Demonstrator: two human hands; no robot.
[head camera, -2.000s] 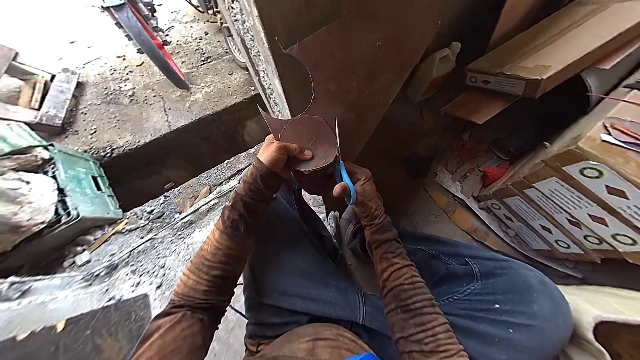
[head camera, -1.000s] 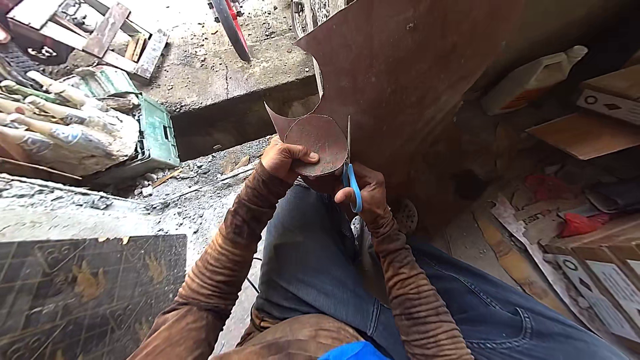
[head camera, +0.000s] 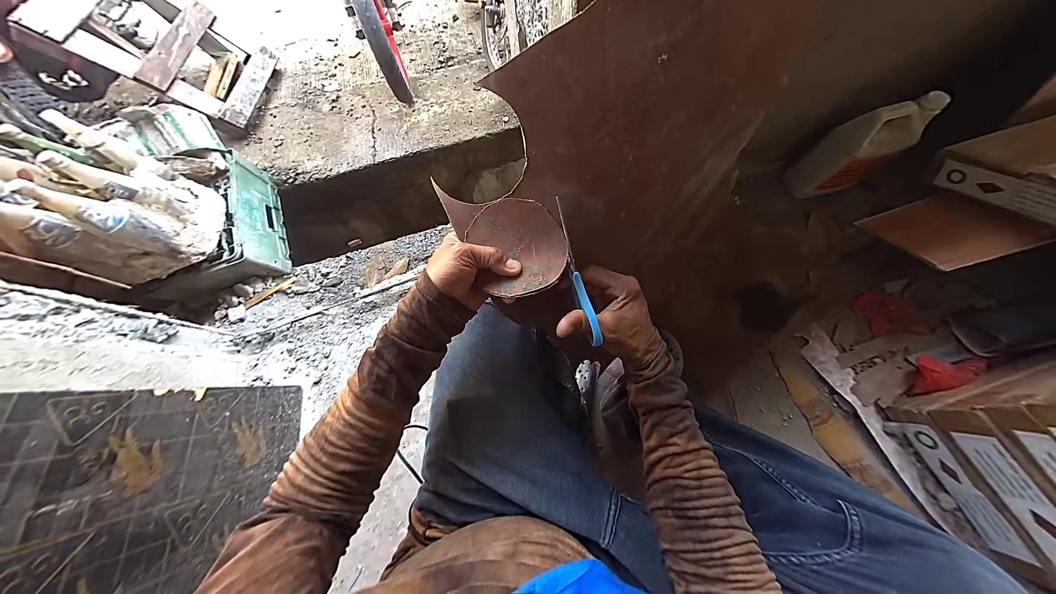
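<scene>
My left hand (head camera: 470, 268) pinches a round reddish-brown disc (head camera: 528, 239) against a large thin sheet (head camera: 627, 99) of similar colour, thumb on top of the disc. The sheet's left edge has a curved cut-out, with a pointed tip beside the disc. In my right hand (head camera: 615, 313) are scissors with blue handles (head camera: 586, 309). Their blade stands upright along the disc's right edge, at the sheet. How far apart the blades are cannot be told. Part of the sheet hangs below the disc, over my lap.
At left stands a green plastic crate (head camera: 257, 219) of dirty bottles, with a wooden pallet (head camera: 177, 45) behind. A trench (head camera: 363, 206) runs ahead, a wheel (head camera: 384, 49) beyond it. A patterned panel (head camera: 148, 487) lies lower left. A plastic jug (head camera: 866, 144) and cardboard boxes (head camera: 973, 462) are at right.
The view has swung to the right of the crate less and shows more of the left side. Both hands keep their hold on the disc, sheet and scissors.
</scene>
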